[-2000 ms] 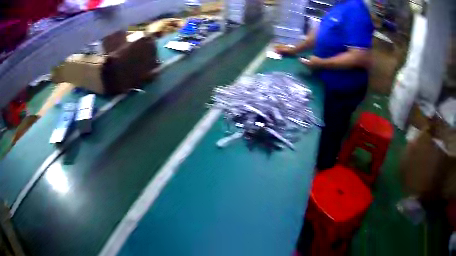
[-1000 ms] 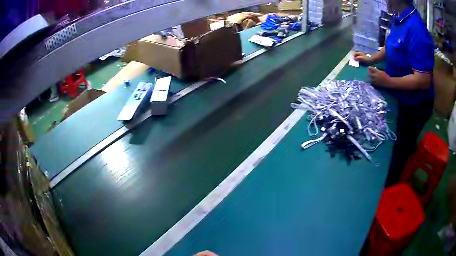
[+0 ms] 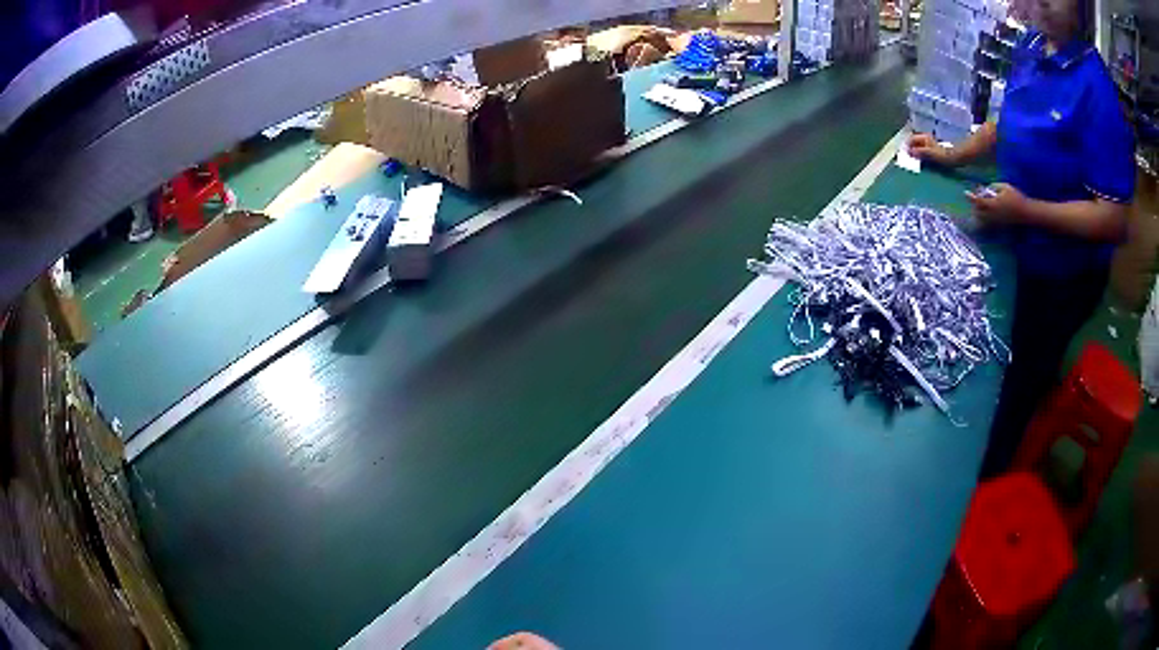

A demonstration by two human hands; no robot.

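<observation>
Only a fingertip-sized sliver of what looks like my left hand (image 3: 522,641) shows at the bottom edge; the rest is cut off, so its grip cannot be told. My right hand is out of the picture. Nearest in front of me are the teal-green bench (image 3: 712,508) and the dark green conveyor belt (image 3: 508,356), with a pale rail (image 3: 559,489) between them. A heap of white and silver cables (image 3: 902,279) with black ends lies on the bench, ahead and to the right.
Two long pale cartons (image 3: 413,229) lie beyond the belt, near a large open brown carton (image 3: 496,127). Brown cardboard padding (image 3: 76,470) stands at left. A person in a blue shirt (image 3: 1061,140) stands behind the heap. Red stools (image 3: 1013,540) are at right.
The view has swung left and steadied, so the heap and person sit farther right. The sliver of hand was absent two seconds ago and present one second ago.
</observation>
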